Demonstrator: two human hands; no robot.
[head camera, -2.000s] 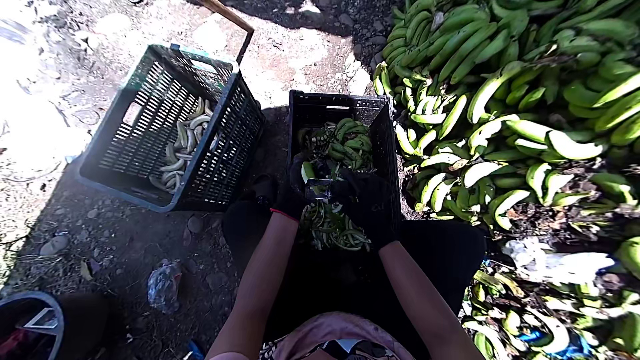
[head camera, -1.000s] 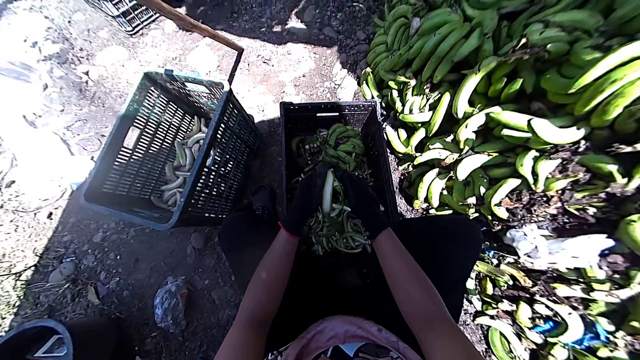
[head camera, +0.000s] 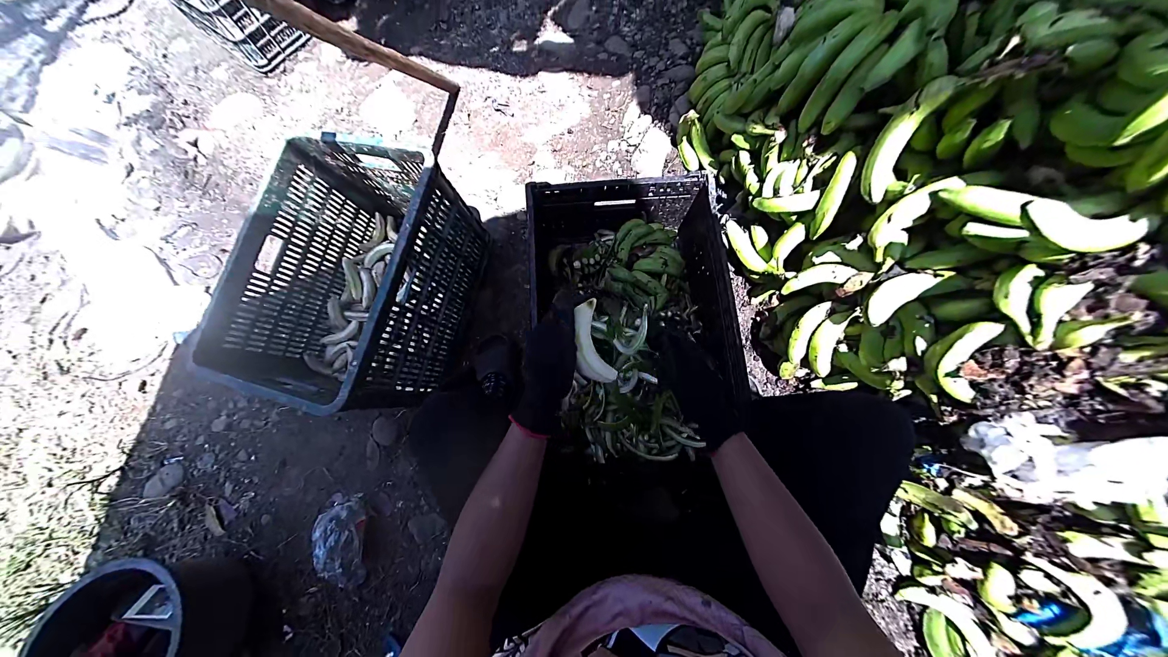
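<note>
My left hand (head camera: 549, 365), in a black glove, holds a pale peeled green banana or plantain (head camera: 592, 342) over the black plastic crate (head camera: 725, 292) between my knees. My right hand (head camera: 698, 379), also gloved in black, is at the crate's right side, apart from the fruit; whether it holds anything is too dark to tell. In the crate, unpeeled green bananas (head camera: 643, 260) lie at the far end, with a heap of peel strips (head camera: 630, 424) nearer me. Peeled fruit (head camera: 360, 287) lies inside the dark green plastic crate (head camera: 342, 397) at the left.
A large pile of green bananas (head camera: 849, 64) spreads along the right. A wooden stick (head camera: 365, 46) reaches to the left crate's far corner. At lower left stand a bucket (head camera: 173, 584) and a crumpled clear plastic bag (head camera: 339, 538). White plastic (head camera: 1058, 456) lies at right.
My hands have moved apart, and the right one is now away from the fruit. The fruit in my left hand looks peeled now; two seconds ago it showed green skin.
</note>
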